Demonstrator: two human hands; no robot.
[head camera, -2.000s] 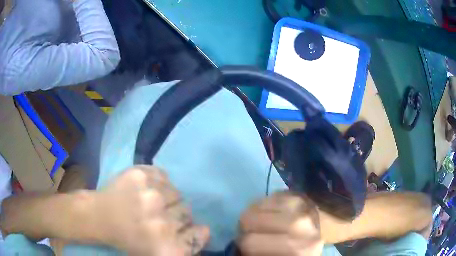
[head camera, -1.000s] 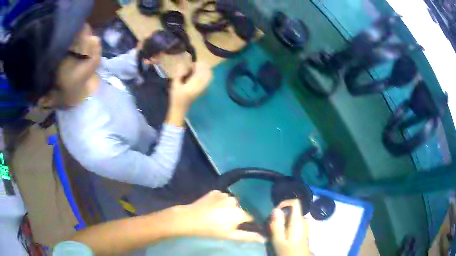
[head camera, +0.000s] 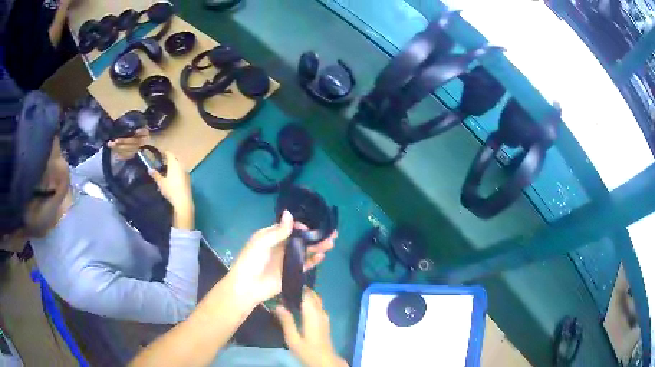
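Observation:
Black over-ear headphones (head camera: 293, 269) are held up over the green bench, one round cup at the top and the headband edge-on below. My left hand (head camera: 262, 261) is closed around them just under the cup. My right hand (head camera: 310, 330) touches the lower end of the headband from below; its exact grip is partly hidden. Below right lies a blue-rimmed tray (head camera: 480, 322) with a white lining and a round black ear cup (head camera: 406, 310) on it.
A person (head camera: 118, 236) on the left handles headphones beside brown cardboard (head camera: 190, 154) with several black units. Headphones (head camera: 273, 158) lie on the green mat beyond my hands, another set (head camera: 388, 254) above the tray. More sit on the raised shelf (head camera: 431, 186).
The view has swung toward the bench and the neighbour. The headphones have gone from above my lap to over the green mat, with both my hands moving forward with them.

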